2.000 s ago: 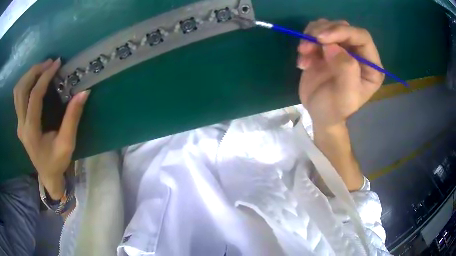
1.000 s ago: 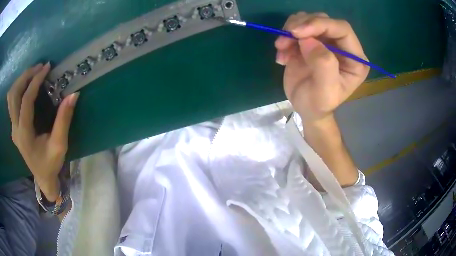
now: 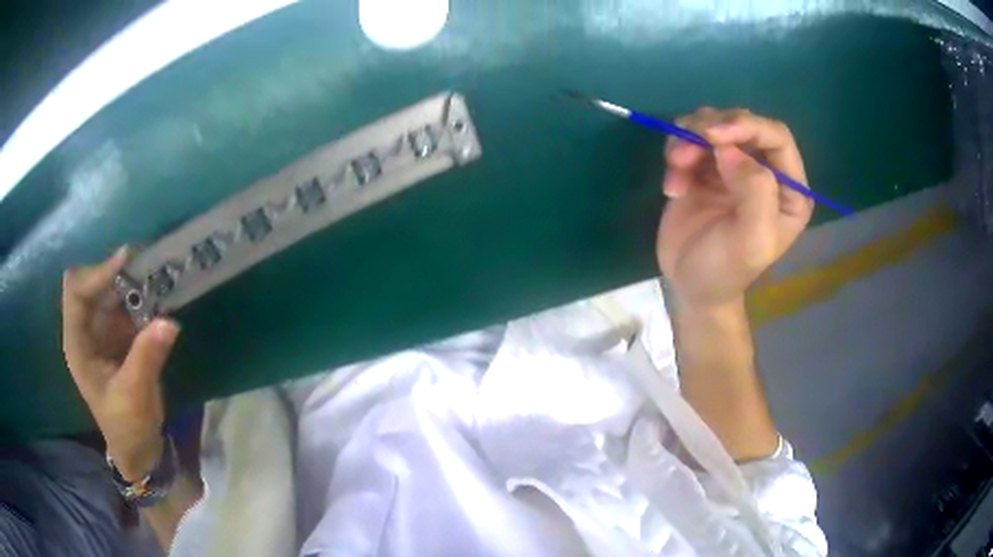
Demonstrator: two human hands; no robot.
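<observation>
A grey metal block (image 3: 285, 212) with six dark inserts in a row lies on the green bench, slanting up to the right. My left hand (image 3: 120, 354) grips its left end between thumb and fingers. My right hand (image 3: 727, 207) holds a fine brush (image 3: 659, 125) with a blue handle and silver ferrule. The brush's dark tip points left and is clear of the block's right end. A white disc (image 3: 404, 20) is at the top edge, partly cut off.
The glossy green bench (image 3: 490, 261) spans the view. A long white strip (image 3: 120, 60) curves along its far side. Grey floor with yellow lines (image 3: 860, 267) is at right. Dark cloth (image 3: 60, 500) is at lower left beside my left wrist.
The view has shifted, so the white disc and white strip now show. The brush tip has left the block's right end and is now apart from it. My left hand still holds the block.
</observation>
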